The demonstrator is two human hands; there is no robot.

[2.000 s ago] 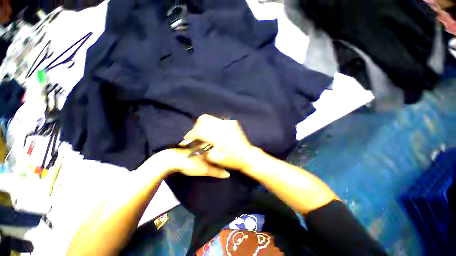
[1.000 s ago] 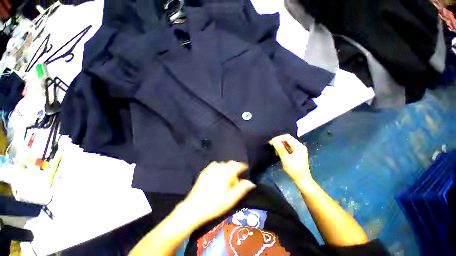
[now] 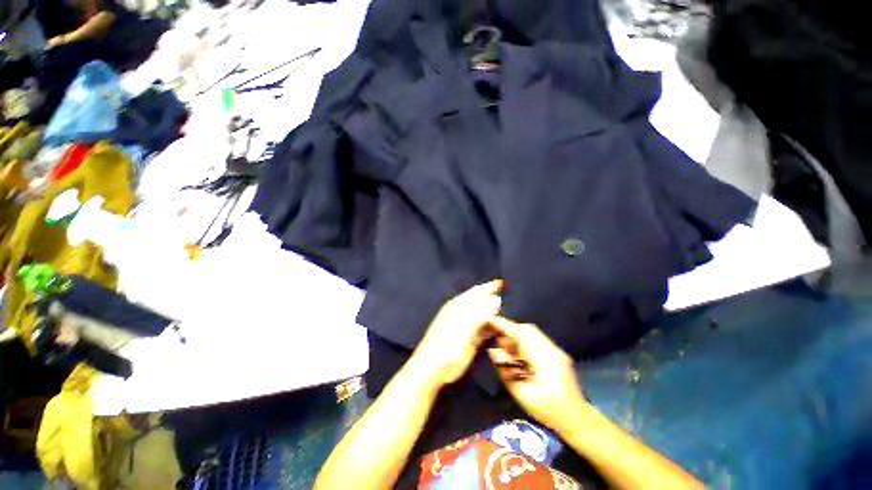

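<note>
A navy jacket (image 3: 574,182) lies spread on the white table, lapels toward the far side, with a pale round button (image 3: 572,247) on its right front. A hanger hook (image 3: 482,40) shows at its collar. My left hand (image 3: 461,330) is at the jacket's lower front edge, its fingertips on the cloth. My right hand (image 3: 535,368) is close beside it, fingers curled, with something small and dark in the palm that I cannot make out. The fingertips of both hands nearly touch.
The white table (image 3: 239,335) holds thin black hangers (image 3: 277,75) at the left. Mustard garments (image 3: 96,206) and a blue bag (image 3: 86,100) lie at the far left. Dark and grey garments (image 3: 813,105) are at the right. A person's arm (image 3: 81,31) shows top left. Blue floor lies below right.
The view has turned left, so the jacket sits further right. My hands, apart a second ago, are now together at the front edge. The jacket front lies more closed.
</note>
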